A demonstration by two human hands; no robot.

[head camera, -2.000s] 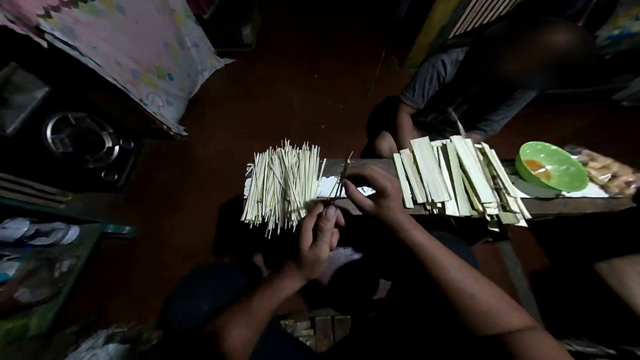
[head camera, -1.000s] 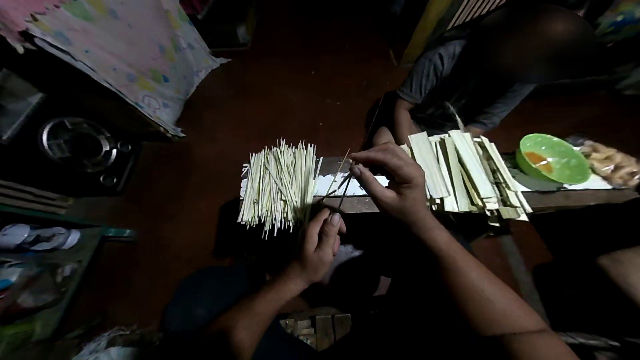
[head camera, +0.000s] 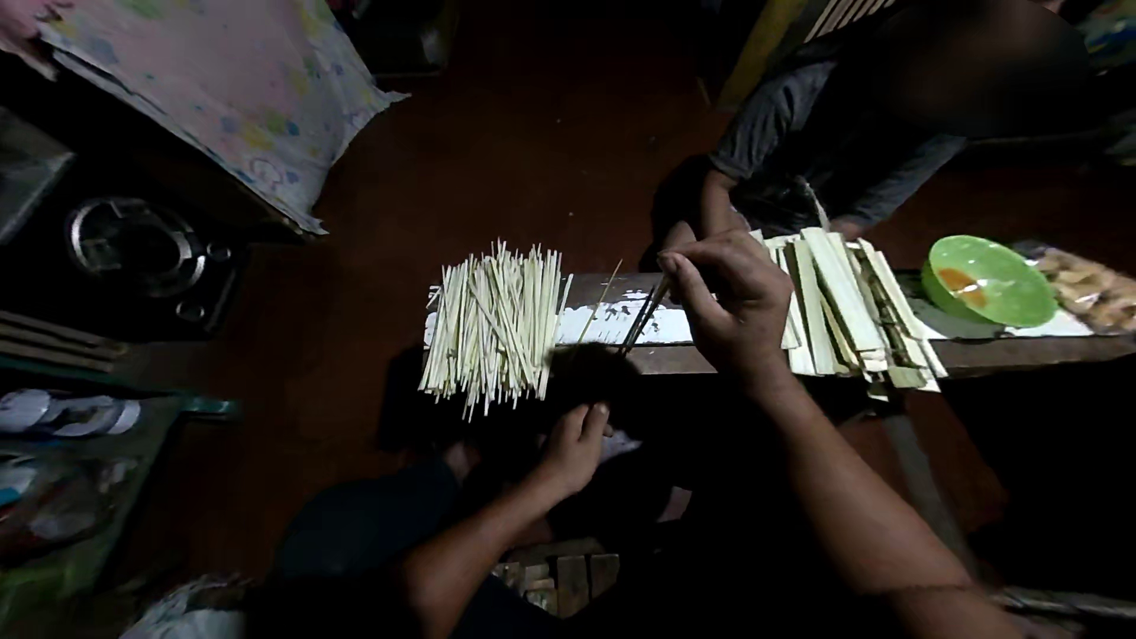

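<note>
My right hand (head camera: 741, 306) is over the bench (head camera: 976, 353), its thumb and forefinger pinching a thin dark strip-like object (head camera: 646, 312) that slants down to the left. My left hand (head camera: 572, 453) is lower, in front of the bench edge, fingers bent close together; whether it grips anything is unclear. A pile of thin pale sticks (head camera: 497, 328) lies across the bench to the left. One thin stick (head camera: 603, 297) slants beside it over a white patch. Wider pale strips (head camera: 834, 302) lie stacked just right of my right hand.
A green bowl (head camera: 990, 282) with some orange content stands farther right, beside a clear bag of brownish pieces (head camera: 1092, 288). Another person (head camera: 781, 115) in a grey sleeve sits across the bench. At left are a gas stove (head camera: 138, 244) and a patterned cloth (head camera: 240, 98).
My right hand has risen with the dark object, away from my left hand, after first moving right. My left hand has dropped slightly. The hands were close together two seconds ago.
</note>
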